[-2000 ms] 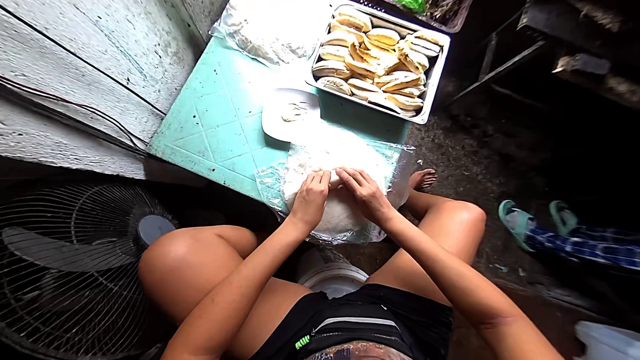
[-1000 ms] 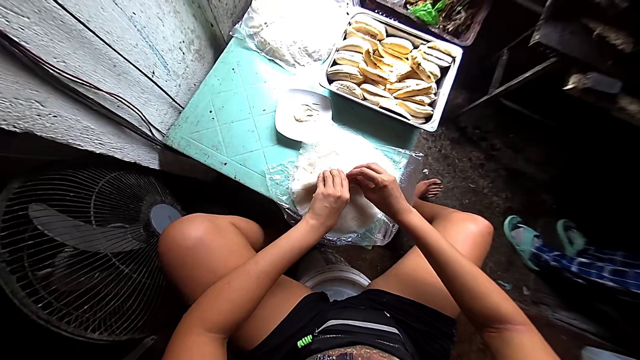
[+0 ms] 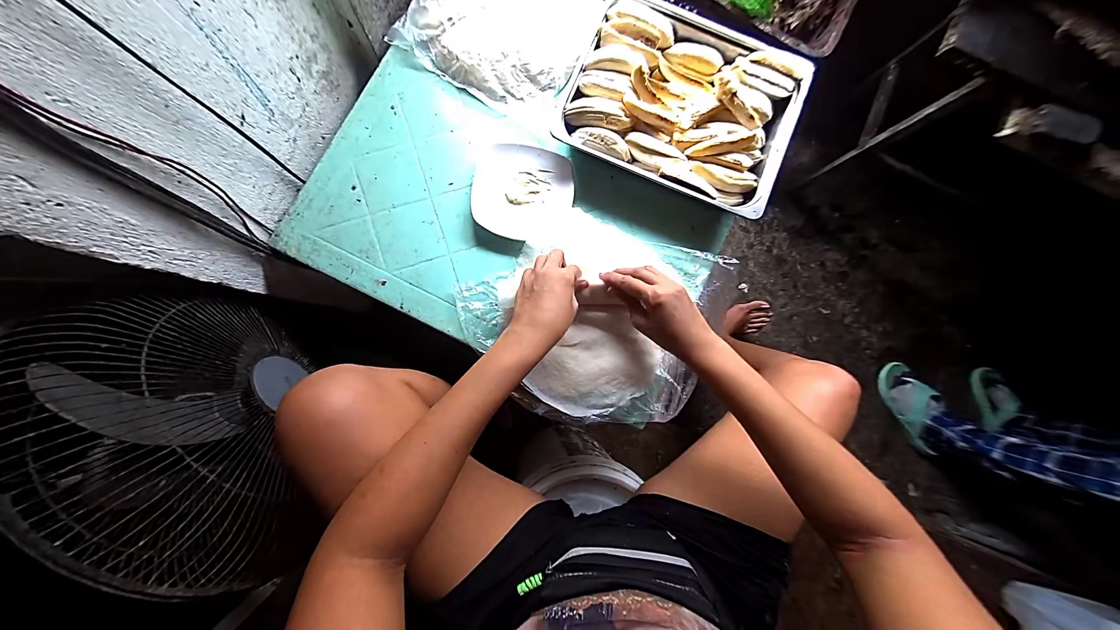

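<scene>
A pile of thin, round white wrappers (image 3: 595,363) lies on clear plastic at the table's near edge, partly hanging over it. My left hand (image 3: 549,296) pinches the left end of a folded or rolled wrapper edge on the pile. At its right end, the fingertips of my right hand (image 3: 654,304) are closed on the same wrapper. What lies inside the fold is hidden. Just beyond my hands stands a white plate (image 3: 490,197) with a little pale, wet-looking food. Peeled banana pieces (image 3: 691,61) fill a metal tray (image 3: 759,206) at the table's far right.
A clear plastic bag of whitish material (image 3: 490,52) sits at the back of the turquoise table (image 3: 376,201). A fan (image 3: 140,437) stands at the left, a white bucket (image 3: 582,477) between my legs. Another person's slippered feet (image 3: 914,402) are at the right.
My hands, close together one second ago, are now a little farther apart. A folded wrapper edge now shows between them, with more of the pile's near side visible.
</scene>
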